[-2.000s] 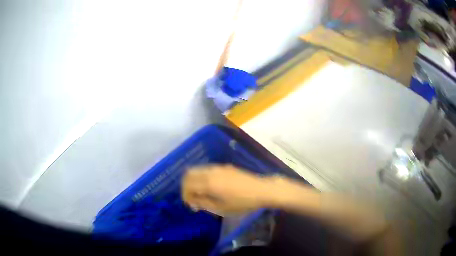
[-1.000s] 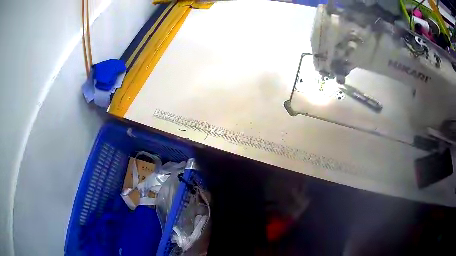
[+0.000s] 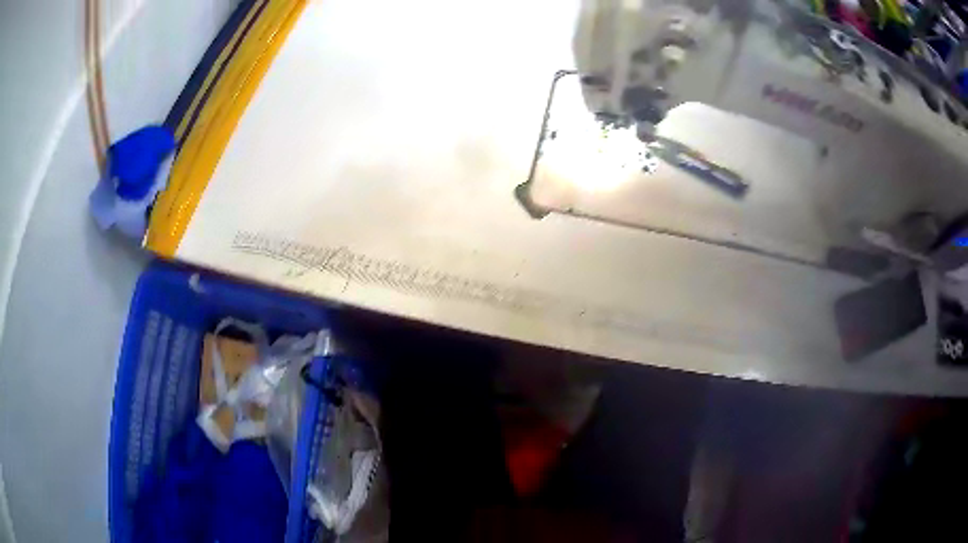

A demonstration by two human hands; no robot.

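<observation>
Neither of my hands shows in the frame. An off-white industrial sewing machine (image 3: 785,106) stands at the upper right, with its needle area (image 3: 626,117) brightly lit. A slim tool (image 3: 701,167), perhaps thread snips, lies on the machine bed. The blue slatted basket (image 3: 143,371) at the lower left holds blue cloth (image 3: 239,488), white straps, a brown card piece and clear bags (image 3: 345,467).
The white table (image 3: 372,159) has yellow tape (image 3: 218,138) on its left edge and a ruler scale at the front. Blue cloth (image 3: 140,164) hangs at its left corner. A dark flat rectangle (image 3: 881,313) lies at the right. Below the table it is dark, with something orange-red (image 3: 531,451).
A hand and forearm showed over the blue basket two seconds ago and are gone. The view has swung right, so the table, machine and basket sit further left than one second ago.
</observation>
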